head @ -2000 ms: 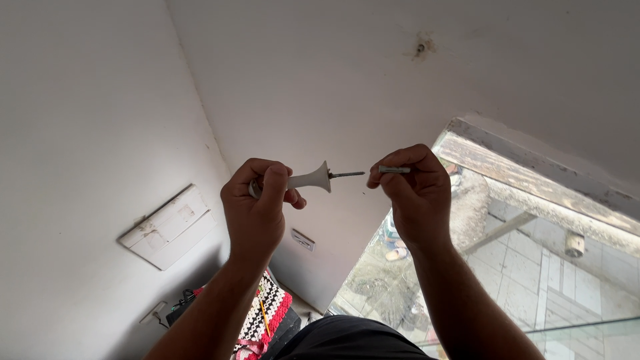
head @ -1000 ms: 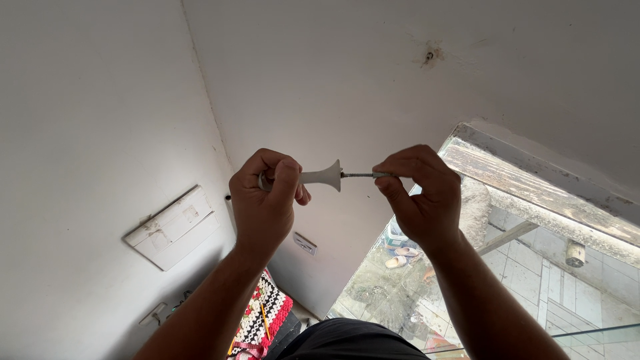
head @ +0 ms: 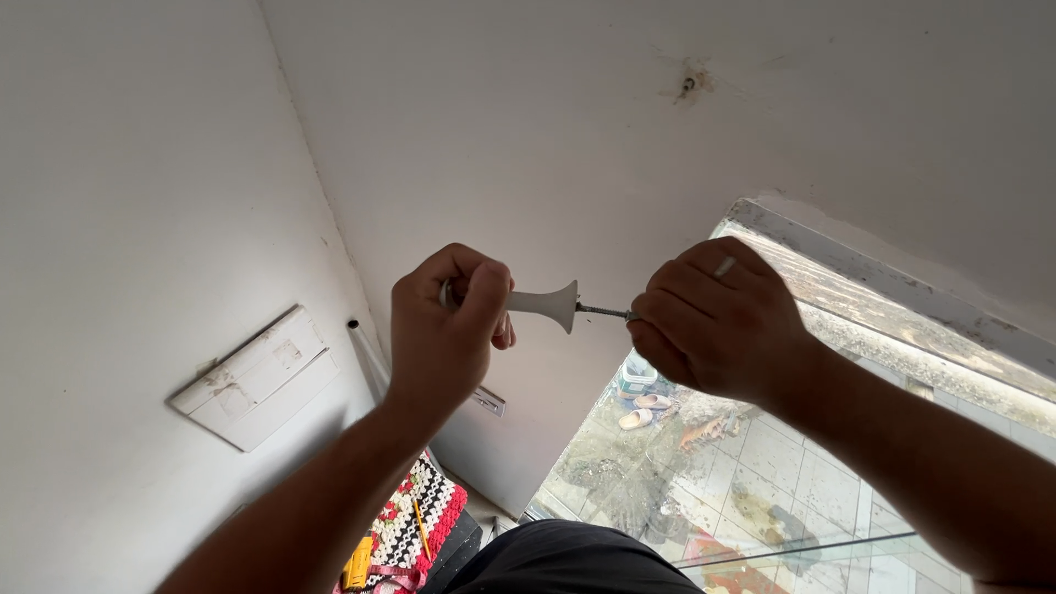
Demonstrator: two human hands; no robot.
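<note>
A pale curtain rod bracket (head: 549,306) with a flared round base lies sideways between my hands. My left hand (head: 450,322) is closed around its narrow end, part of which curves out of sight behind the fingers. From the flared base a threaded metal screw (head: 604,310) points right. The fingers of my right hand (head: 718,318) are closed on a small piece at the screw's far end; they cover most of it. A ring shows on that hand.
A hole (head: 688,84) with chipped paint marks the wall above. An electrical panel cover (head: 256,379) is on the left wall. Lower right, a glazed opening shows a tiled floor (head: 767,454) and shoes (head: 635,419). Below lie a crocheted mat (head: 437,495) and a yellow tool (head: 357,564).
My right hand has turned so that its back faces the camera, its fingers still at the screw's end. My left hand keeps hold of the bracket.
</note>
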